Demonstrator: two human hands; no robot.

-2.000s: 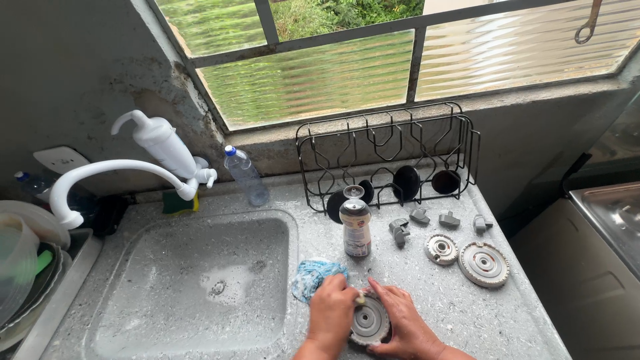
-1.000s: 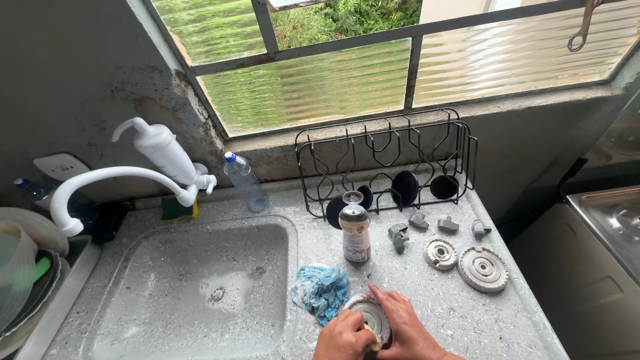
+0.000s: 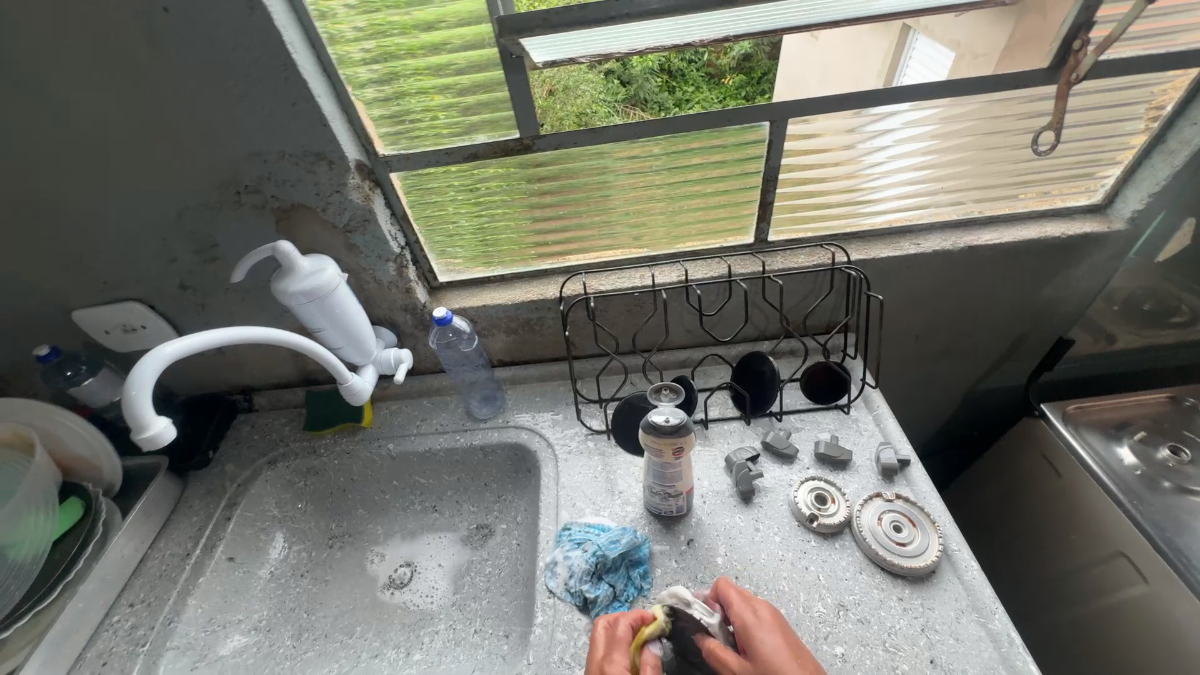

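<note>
At the bottom edge, my right hand [image 3: 764,633] grips a dark, foamy stove burner part [image 3: 692,637], tilted up. My left hand [image 3: 621,642] is pressed against it with a yellow scrubbing sponge [image 3: 651,630] in the fingers. Part of the burner part is hidden by the hands. A wet blue cloth [image 3: 598,567] lies crumpled just beyond them. Behind it stands a cleaner bottle [image 3: 668,469] with a dark cap. To the right lie a small burner head [image 3: 820,504], a larger burner head [image 3: 897,533] and several grey stove knobs [image 3: 832,450].
A black wire rack [image 3: 722,281] with round black burner caps [image 3: 755,384] stands under the window. The sink [image 3: 375,525], with suds at its drain, is at left beneath a white faucet [image 3: 234,339]. A plastic bottle [image 3: 466,366], a green-yellow sponge [image 3: 337,412] and stacked dishes [image 3: 56,450] are behind and left.
The burner part, earlier flat on the counter with its ringed face up, is now tilted between my hands, showing a dark side. Both hands have moved toward the bottom edge.
</note>
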